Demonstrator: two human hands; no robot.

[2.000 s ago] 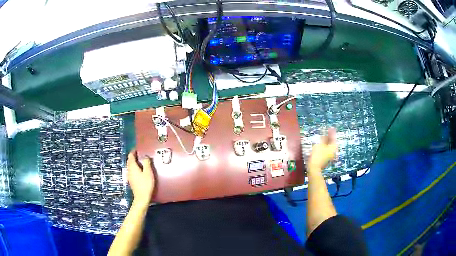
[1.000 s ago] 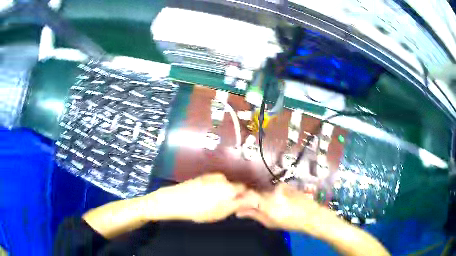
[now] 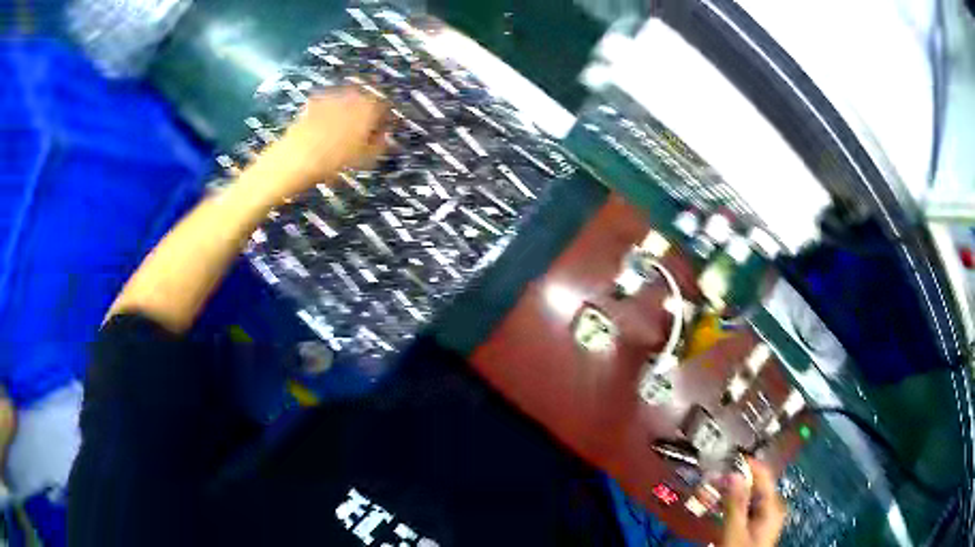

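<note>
My left hand (image 3: 347, 128) is over the blister tray of dark units (image 3: 428, 203), its fingertips down among the rows; it is blurred and I cannot tell whether it holds a unit. My right hand (image 3: 754, 502) is at the lower right, cut off by the bottom edge, with its fingertips at the right end of the reddish-brown test board (image 3: 545, 369). What it holds is too blurred to tell. Pale test sockets (image 3: 593, 329) run along the board. Dark pieces (image 3: 676, 452) lie beside the sockets near my right hand. A small red display (image 3: 665, 494) is lit.
A white box with terminals (image 3: 716, 128) stands behind the board. A yellow part (image 3: 706, 333) and a curved white lead (image 3: 677, 310) are at the board's upper side. A black cable (image 3: 866, 422) arches at the right. A second glittery tray (image 3: 818, 502) shows at the lower right.
The view has swung left and tilted. My hands were together over the board's front edge; now my left hand is at the left tray and my right hand at the board's right end.
</note>
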